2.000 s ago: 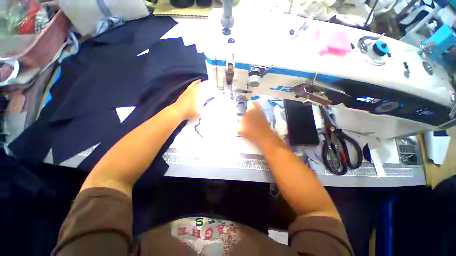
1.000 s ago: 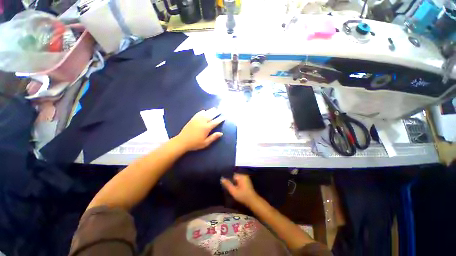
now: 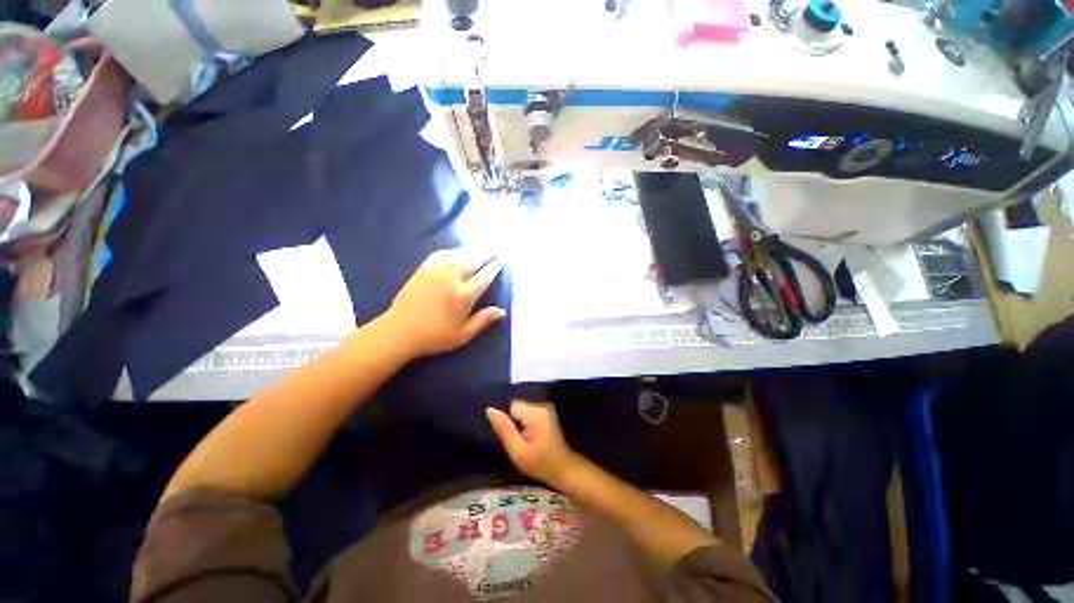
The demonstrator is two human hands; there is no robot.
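Note:
A dark navy cloth panel (image 3: 453, 375) lies below the needle area and hangs over the table's front edge. My left hand (image 3: 445, 304) rests on it with fingers spread, flat on the cloth. My right hand (image 3: 530, 436) pinches the panel's right edge just below the table edge, near my body. The presser foot and needle area (image 3: 495, 186) of the white sewing machine (image 3: 565, 53) is above my left hand, in strong glare. More navy cut pieces (image 3: 224, 200) lie overlapping to the left.
A flat black rectangle, possibly a phone (image 3: 683, 230), and black-handled shears (image 3: 783, 283) lie right of the needle. A printed ruler (image 3: 660, 336) runs along the front edge. A pink basket (image 3: 88, 130) is at upper left. A pink block (image 3: 713, 18) sits on the machine.
My right hand has moved from near the needle down to the cloth's edge below the table. My left hand has moved down onto the cloth. The camera view has shifted.

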